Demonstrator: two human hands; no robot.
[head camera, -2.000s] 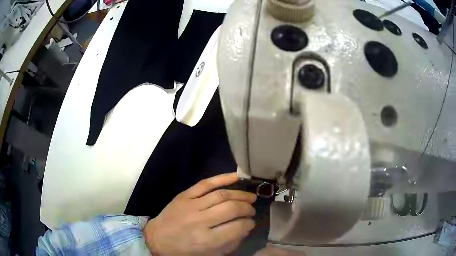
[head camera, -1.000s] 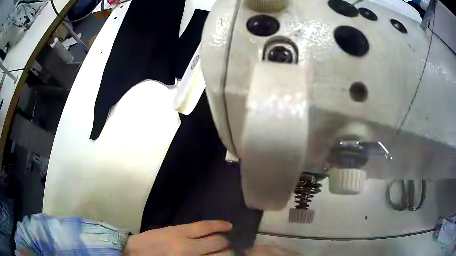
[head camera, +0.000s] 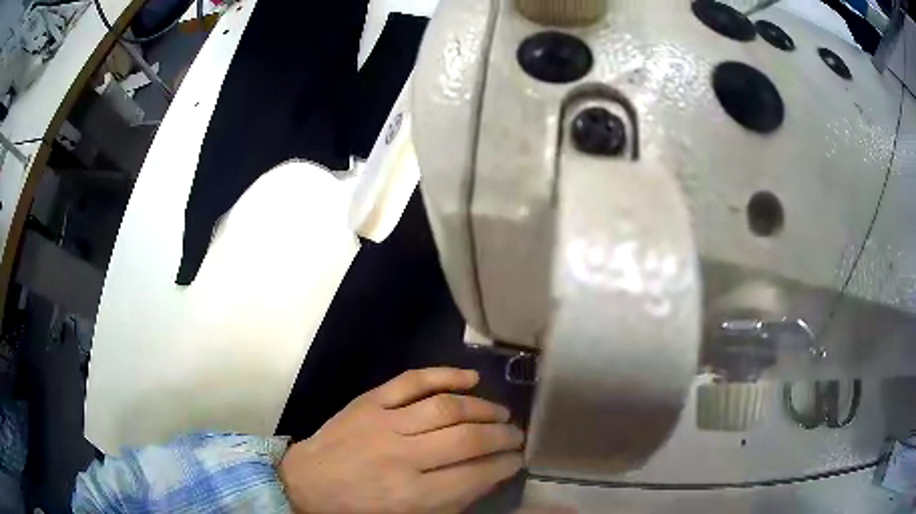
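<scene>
A black cloth panel (head camera: 377, 301) lies on the white table and runs under the head of the off-white sewing machine (head camera: 512, 221). My left hand (head camera: 402, 452) lies flat on the cloth, palm down, fingertips just left of the machine's front. A small part of the presser foot (head camera: 521, 368) shows by the fingertips; the curved off-white guard (head camera: 623, 311) hides the needle. My right hand (head camera: 547, 509) shows only as a blurred sliver at the bottom edge, so its grip cannot be told.
Another long black pointed piece (head camera: 266, 110) lies on the table at the upper left. A white paddle (head camera: 387, 181) stands beside the machine head. Looped metal handles (head camera: 822, 402) lie at the right. The table's curved left edge borders the floor.
Since one second ago, my left hand has moved up and right along the cloth towards the presser foot. The camera view has shifted slightly, and less of the lower spring shows.
</scene>
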